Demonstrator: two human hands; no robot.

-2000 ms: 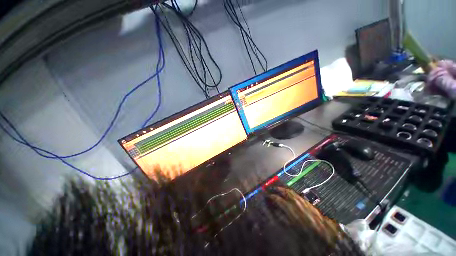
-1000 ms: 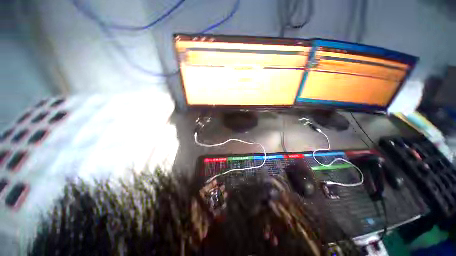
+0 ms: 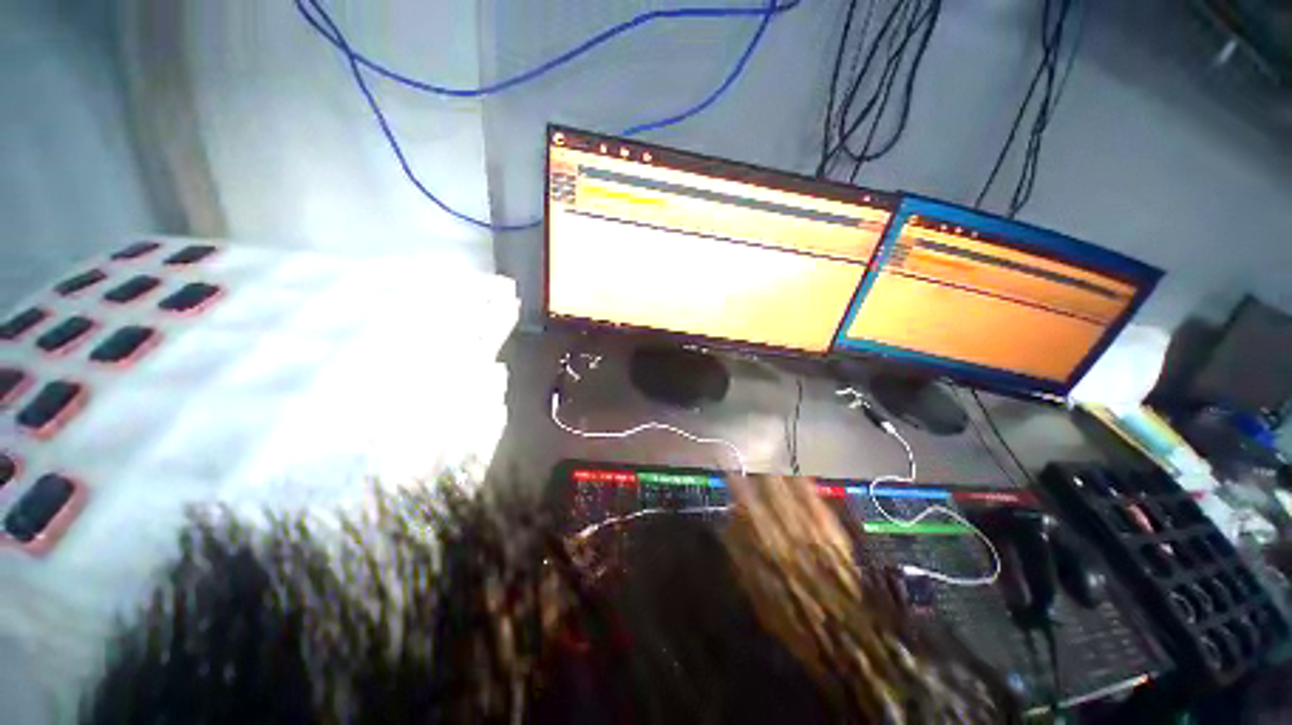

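The printed black desk mat (image 3: pixel 1105 637) lies in front of two monitors, partly hidden by dark hair along the bottom of the picture. A white cable (image 3: pixel 645 429) runs from near the left monitor stand onto the mat; its near end is hidden by the hair. A second white cable (image 3: pixel 975 577) loops on the mat and ends at a small dark unit (image 3: pixel 921 595). Neither my left hand nor my right hand can be made out.
White trays (image 3: pixel 284 354) with rows of dark, red-edged units stand at left. The left monitor (image 3: pixel 709 262) and blue-framed right monitor (image 3: pixel 992 305) stand behind. A barcode scanner (image 3: pixel 1030 567), a mouse (image 3: pixel 1080 569) and a black compartment tray (image 3: pixel 1176 552) are at right.
The view has swung left, bringing the white trays into the picture. The green rows on the left monitor are gone. The mouse at mid-mat, seen one second ago, is now hidden by hair.
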